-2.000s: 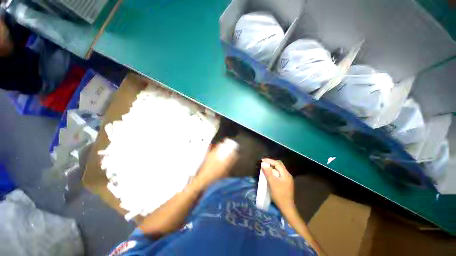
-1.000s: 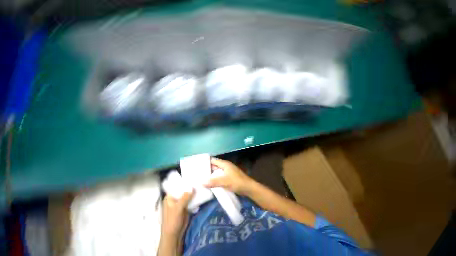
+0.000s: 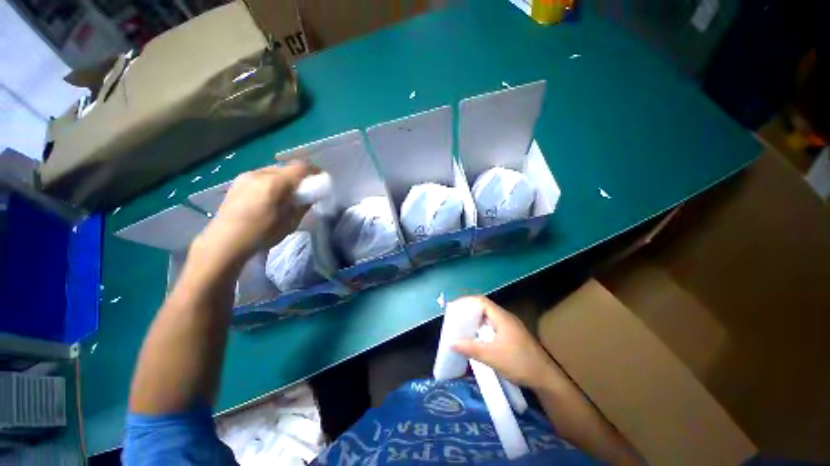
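Five open retail boxes (image 3: 378,270) stand in a row on the green bench, lids up, with round white-wrapped items (image 3: 431,209) inside. My left hand (image 3: 259,205) is over the boxes left of the middle, its fingers closed on a white piece (image 3: 315,187) near an upright lid. It hides part of the boxes on the left. My right hand (image 3: 501,341) is below the bench edge in front of my shirt, holding a small bunch of white strips (image 3: 460,333), some hanging down.
A brown-wrapped bundle (image 3: 173,109) lies at the back left. A blue bin (image 3: 50,264) is at the left. A carton of white strips (image 3: 273,430) is below the bench edge. An open brown carton (image 3: 637,373) stands at the lower right. White scraps dot the green bench (image 3: 655,118).
The view has turned. My left hand has risen from the strips at my body to the boxes with a white piece. My right hand still holds strips and is further right.
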